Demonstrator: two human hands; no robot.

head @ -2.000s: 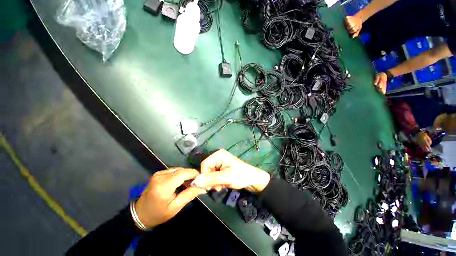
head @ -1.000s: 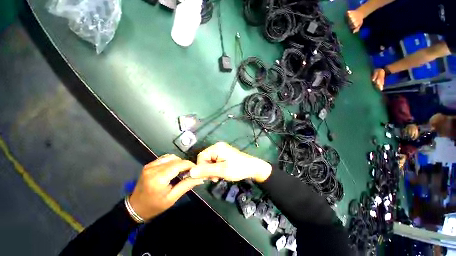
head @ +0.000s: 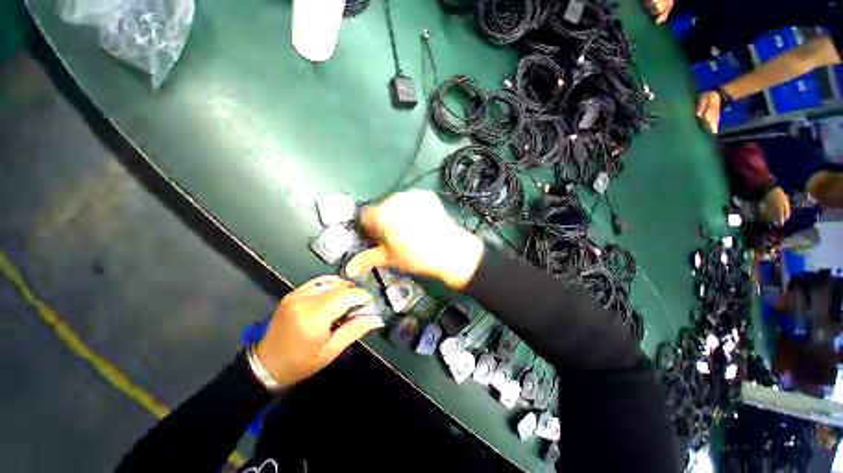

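My left hand [head: 310, 333], with bands at its wrist, is at the table's edge, its fingertips closed on a small silvery piece [head: 366, 309], partly hidden. My right hand [head: 416, 238] is over the table just above it, slightly blurred, thumb and fingers bent; whether it holds anything is hidden. Beside its fingertips lie a pale square head with a round disc on it [head: 333, 244] and another pale square head [head: 335, 209]. A head with a round centre [head: 401, 296] lies below my right hand. More black and pale heads [head: 458, 358] lie along the edge.
Coiled black cables [head: 482, 180] heap behind the heads on the green table [head: 222, 157]. A single black head [head: 402, 90], a white bottle [head: 317, 28] and a clear plastic bag [head: 148, 32] lie farther back. Another person's hand [head: 709, 111] rests at the far edge.
My right hand has parted from my left hand and moved up over the heads. The head with a round centre below it now shows. The view has shifted, so the bottle and bag sit higher.
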